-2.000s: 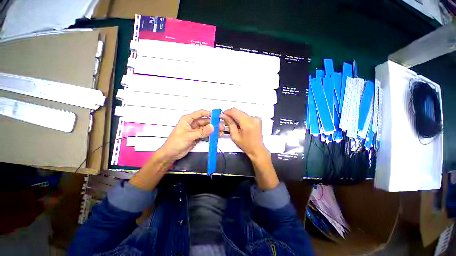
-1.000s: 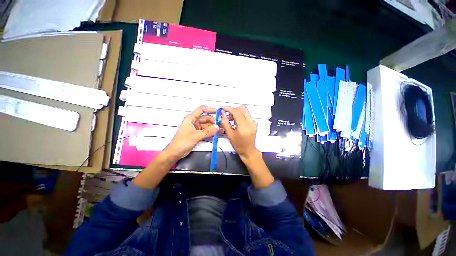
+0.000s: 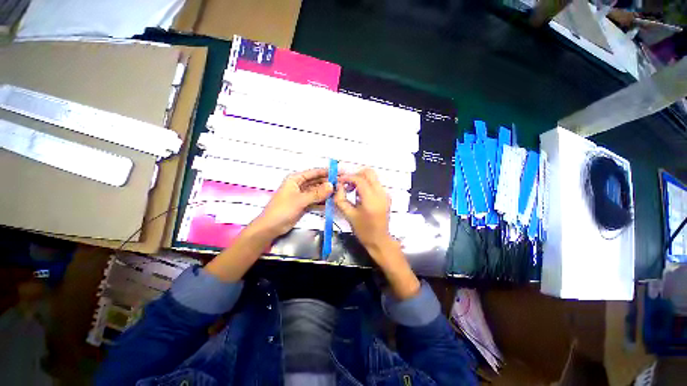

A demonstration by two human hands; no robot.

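A narrow blue strip point(image 3: 329, 222) hangs upright between my hands, over the front part of the printed sheet point(image 3: 433, 170). My left hand point(image 3: 295, 197) pinches it near its upper end. My right hand point(image 3: 364, 202) is at its right side with thumb and forefinger close together; whether these fingertips grip the strip or its lead cannot be told. A thin dark lead curves beside the strip. Long white strips point(image 3: 316, 121) lie in rows on the printed sheet behind my hands.
A fanned pile of blue strips point(image 3: 473, 177) lies at the right, dark leads tangled below it. Beyond it is a white box point(image 3: 566, 219) with coiled black wire point(image 3: 607, 192) on it. At the left, cardboard sheets point(image 3: 60, 203) hold two white strips point(image 3: 71, 162).
The view has turned, so the bench appears tilted. The blue strip's top, bent between my fingers one second ago, now stands straight above them.
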